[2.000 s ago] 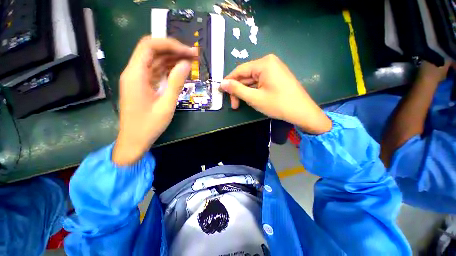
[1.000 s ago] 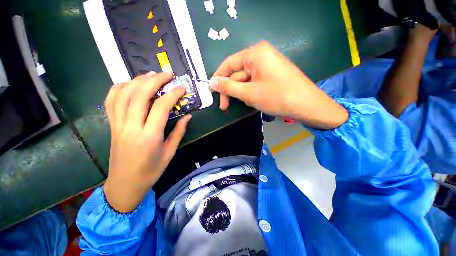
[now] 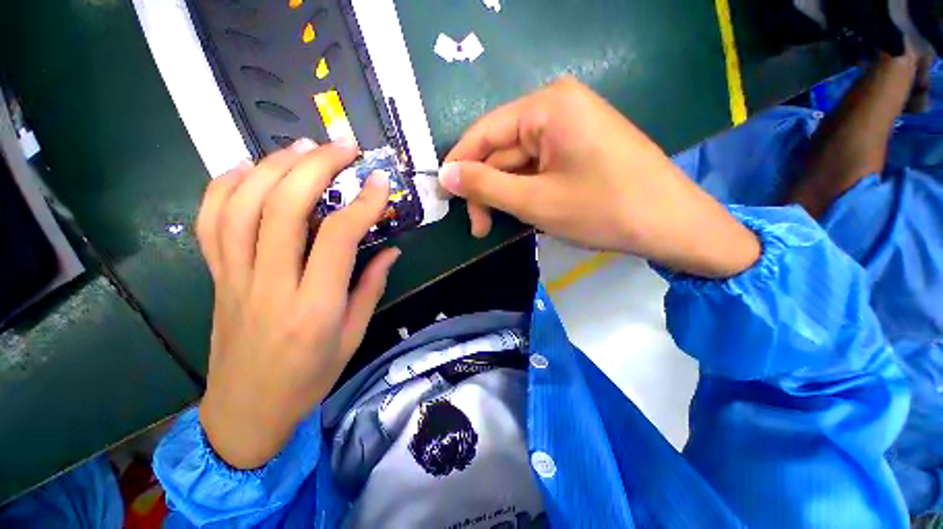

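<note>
The open phone body lies slightly tilted on a white foam tray, its circuit end towards me. My left hand rests on that end, fingertips on the main board and the phone's edge, covering part of the board. An orange-gold flex strip runs up from the board. My right hand pinches a thin, pointed tool, perhaps tweezers, between thumb and forefinger. Its tip reaches the right edge of the board; most of the tool is hidden.
Small white pieces lie on the green bench beyond my right hand. Yellow tape marks the bench at the right. Dark foam trays stand at the left edge. Another person's arm and blue sleeve show at the right.
My left hand has come down from above the phone onto its circuit end. The phone and tray now lie tilted. My view is closer. My right hand stays at the board's right edge.
</note>
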